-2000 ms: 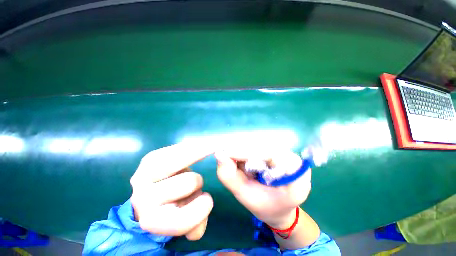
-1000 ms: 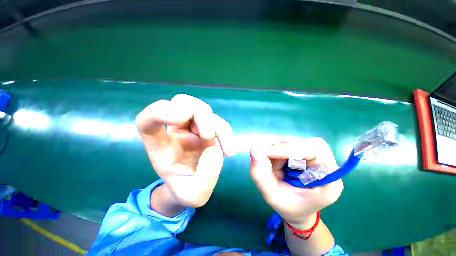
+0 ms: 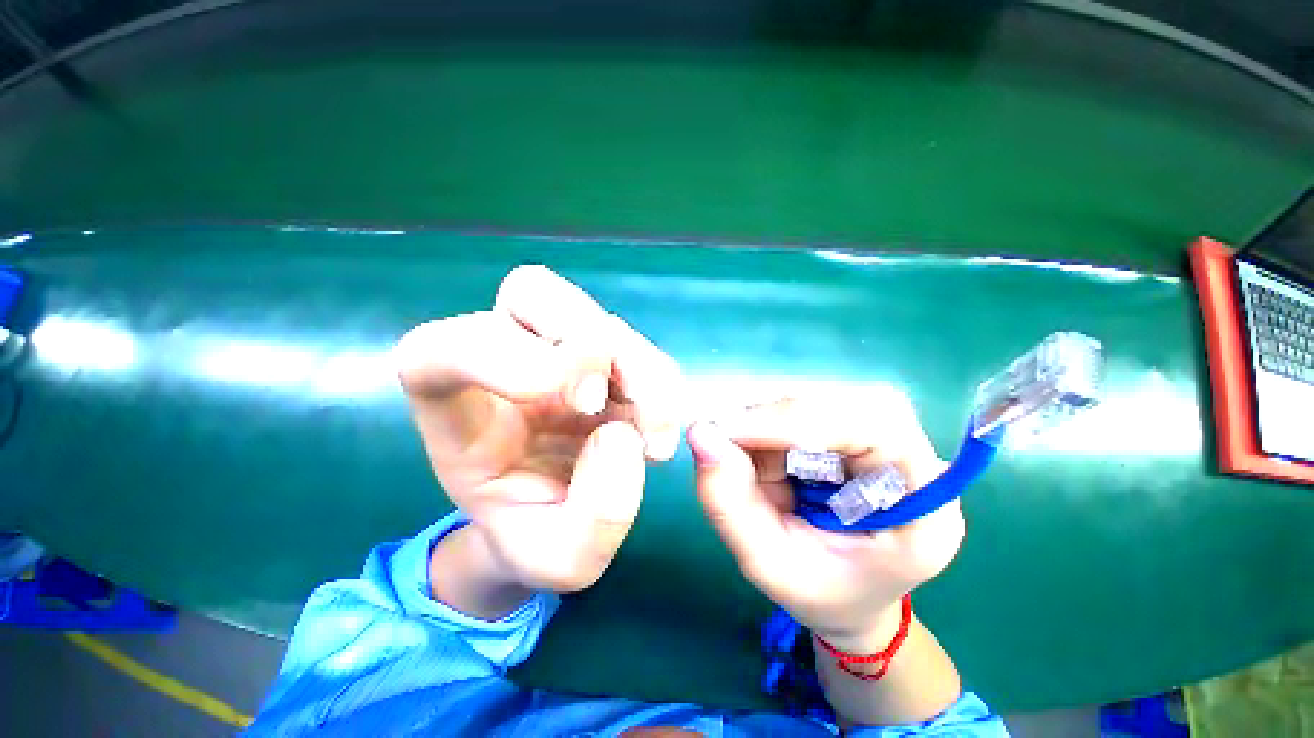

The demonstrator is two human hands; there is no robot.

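Note:
My right hand [image 3: 843, 555] is closed around a blue network cable [image 3: 930, 498]. One large clear plug [image 3: 1040, 387] sticks out to the right above the bench. Two smaller-looking clear plugs, one [image 3: 816, 466] and another [image 3: 869, 495], show between its fingers. More blue cable [image 3: 785, 656] hangs below that wrist. My left hand [image 3: 541, 433] is raised with the palm partly showing and the fingers curled. Its thumb and fingertips are close to my right fingertips. Glare hides whether anything small is between them.
A laptop [image 3: 1283, 339] lies on a red-orange tray [image 3: 1225, 361] on the green bench [image 3: 260, 476] at the right edge. A blue object [image 3: 9, 296] and a thin dark cable [image 3: 15, 411] are at the left edge. Blue stool parts [image 3: 87, 598] show below left.
Since two seconds ago my left hand has turned to show its palm and its fingers have moved. The large plug now stands out clearly. In the last second my right hand has shifted slightly left.

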